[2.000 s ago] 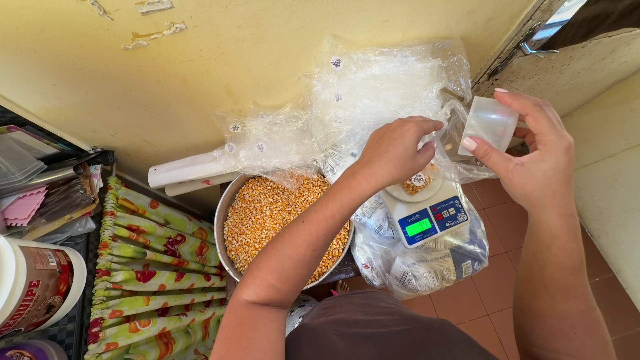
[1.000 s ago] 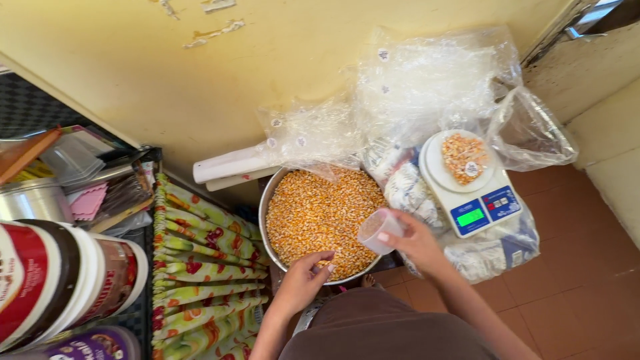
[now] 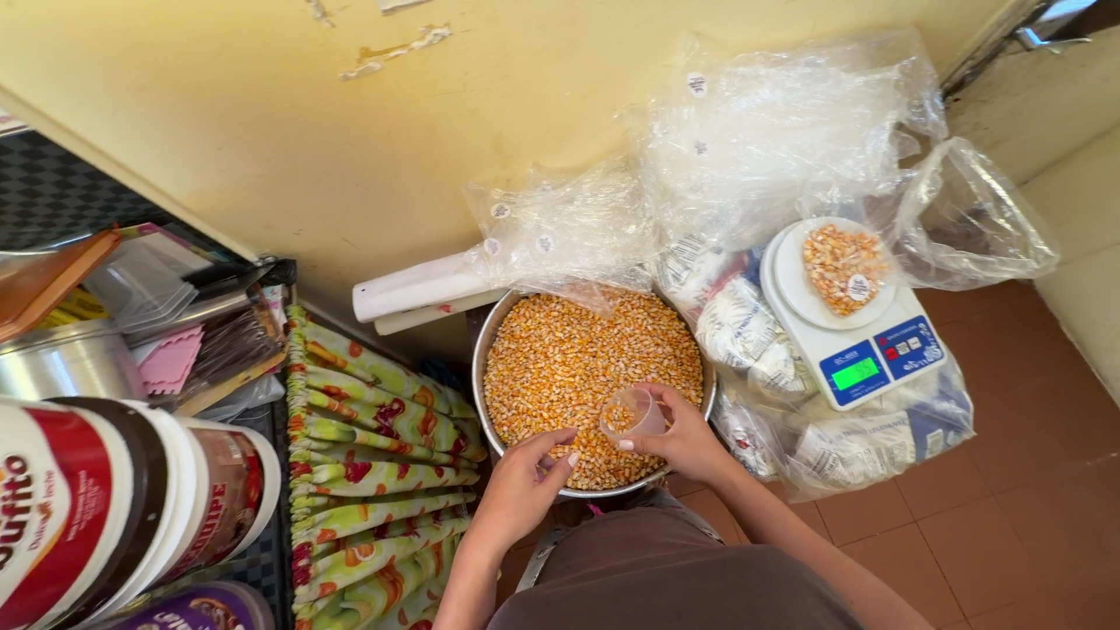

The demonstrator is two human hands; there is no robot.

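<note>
A round metal basin (image 3: 479, 372) full of dried corn kernels (image 3: 586, 367) stands before me. My right hand (image 3: 678, 437) holds a small translucent plastic cup (image 3: 643, 413), tilted over the corn, with some kernels inside. Beside it, over the basin's near edge, is my left hand (image 3: 529, 481), its thumb and fingertips close together; whether kernels are between them I cannot tell. To the right, a small clear bag of corn (image 3: 844, 267) with a round sticker lies on the white plate of a digital kitchen scale (image 3: 787, 302), whose display is lit green.
Clear plastic bags (image 3: 770, 140) are piled behind the basin, and an open clear bag (image 3: 971, 219) stands beyond the scale. Packed bags (image 3: 875, 446) lie under the scale. White rolls (image 3: 420, 287) rest left of the basin. A patterned curtain (image 3: 376, 464) and plastic buckets (image 3: 227, 490) are at left.
Both hands have moved from around the scale to over the basin, the right one with the cup. The bag of corn on the scale, earlier largely hidden, now shows. The view has shifted.
</note>
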